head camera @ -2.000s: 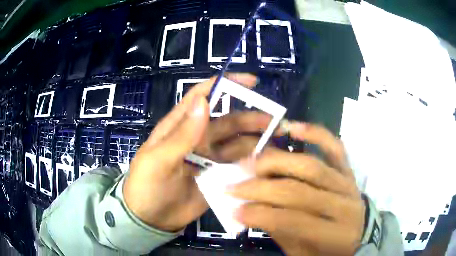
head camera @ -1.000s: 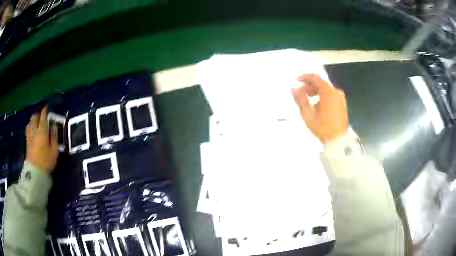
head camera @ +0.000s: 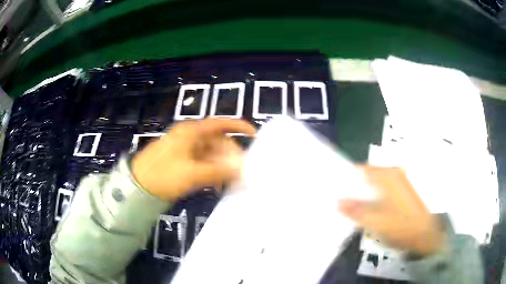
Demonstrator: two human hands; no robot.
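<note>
A large white die-cut adhesive sheet (head camera: 277, 205) is held up in front of me, blurred, with small dark slots near its lower part. My right hand (head camera: 396, 208) grips its right side. My left hand (head camera: 191, 158) is at its upper left edge, fingers bent; blur hides whether they pinch the sheet. Behind, front panels with white adhesive frames (head camera: 270, 100) lie in a row at the top of the dark layout. Part of the lower rows is hidden by the sheet and my hands.
A sheet pile (head camera: 444, 133) with ragged edges lies at right on the dark green bench. More framed panels (head camera: 87, 145) and shiny clear wrap (head camera: 33, 166) are at left. A pale strip (head camera: 352, 69) runs behind.
The panel and white piece held two seconds ago are out of my hands. The top row now shows a fourth framed panel. My right hand has lifted a white sheet over the panels.
</note>
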